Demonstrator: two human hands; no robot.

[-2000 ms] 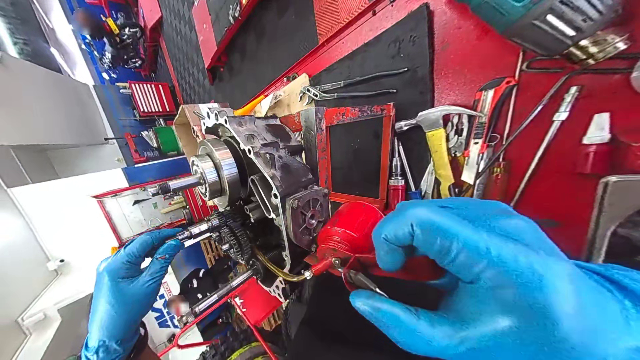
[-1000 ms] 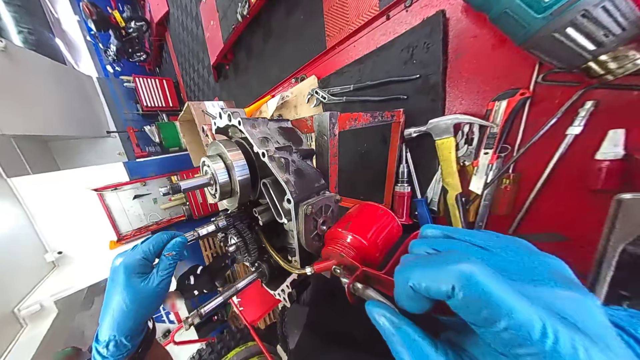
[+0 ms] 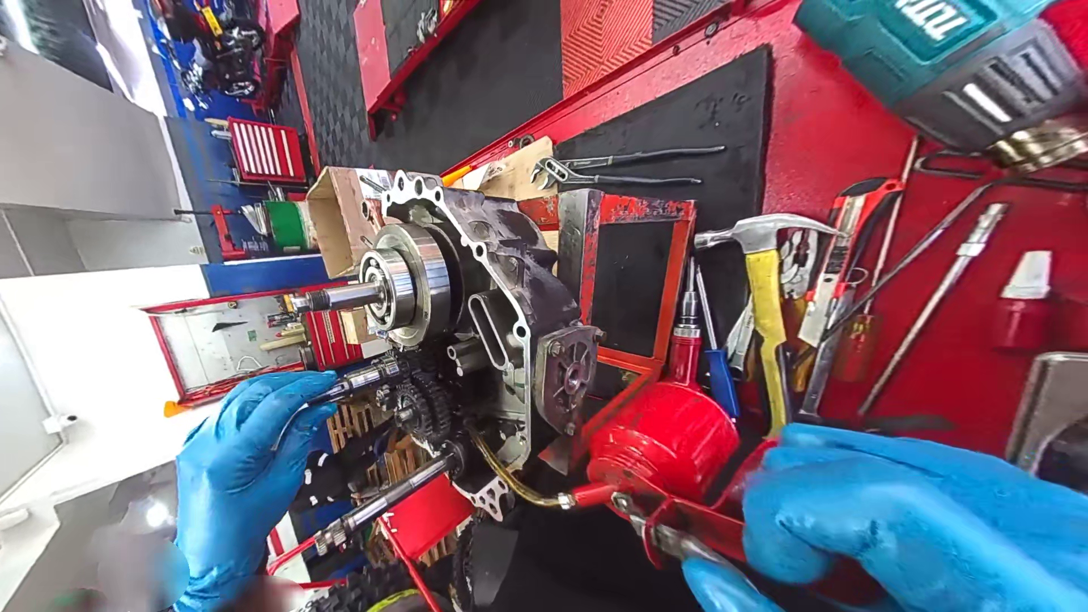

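Observation:
My left hand (image 3: pixel 246 476), in a blue glove, has its fingertips closed on the end of a splined gear shaft (image 3: pixel 361 380) that sticks out of the engine crankcase half (image 3: pixel 510 263). My right hand (image 3: pixel 884 518), also gloved, grips the handle and trigger of a red pump oil can (image 3: pixel 667 438). The can's brass-coloured spout tube (image 3: pixel 510 476) reaches into the case beside the transmission gears (image 3: pixel 422 408). Above those gears stands the crankshaft with its ball bearing (image 3: pixel 391 289). A second splined shaft (image 3: pixel 387 501) projects below.
A red metal frame (image 3: pixel 633 365) stands behind the case. To the right lie a claw hammer (image 3: pixel 767 314), screwdrivers (image 3: pixel 687 340) and a utility knife (image 3: pixel 841 255) on the red bench. Slip-joint pliers (image 3: pixel 629 166) rest on a black mat, and a teal heat gun (image 3: pixel 952 68) is at top right.
Both hands stay at much the same places, left at the shaft and right on the oil can. The can's red body shows more fully than two seconds ago. The view has shifted slightly.

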